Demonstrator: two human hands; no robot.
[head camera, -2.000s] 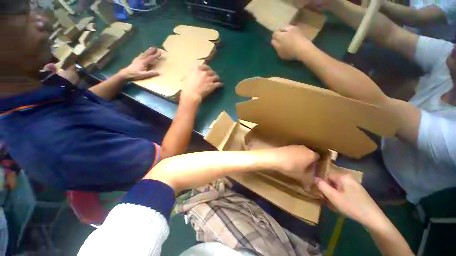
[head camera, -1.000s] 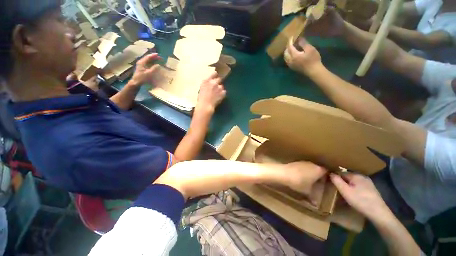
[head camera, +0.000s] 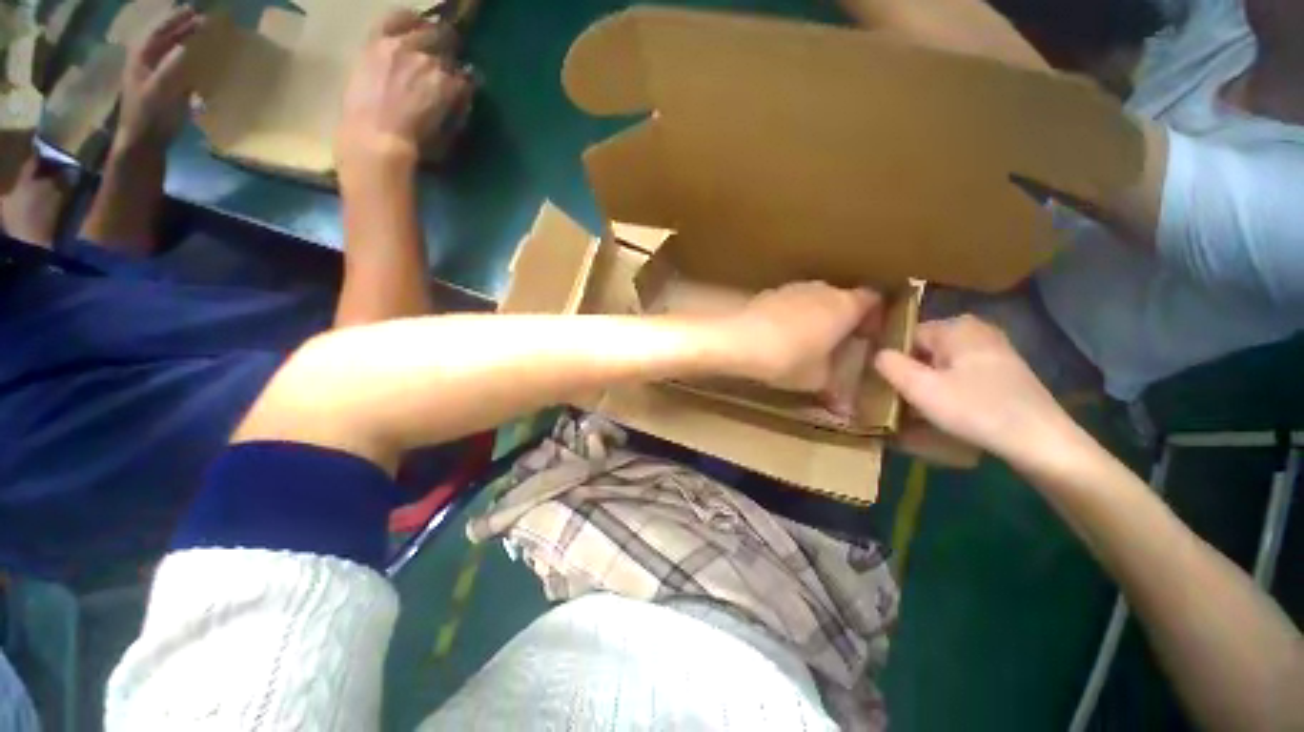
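Observation:
The partly folded mailer box (head camera: 758, 443) lies at the table's edge above my lap, with its lid panel (head camera: 844, 157) standing up behind the tray. The left side wall (head camera: 551, 265) leans outward. The right side wall (head camera: 904, 350) stands upright. My left hand (head camera: 808, 340) reaches into the tray, its fingers against the inner face of the right side wall and partly hidden. My right hand (head camera: 980, 379) grips the same wall from outside, thumb at its top edge. The front wall panel lies flat toward my lap.
At upper left, a navy-shirted worker's hand (head camera: 393, 93) rests on box blanks (head camera: 279, 86) on the dark green table (head camera: 515, 115). A white-shirted worker's arm (head camera: 1130, 172) is behind the lid at right. Plaid cloth (head camera: 687, 529) covers my lap.
The view has tilted down, so the box and my hands appear higher in the picture. Both hands remain at the right side wall, the right hand now lower on its outside.

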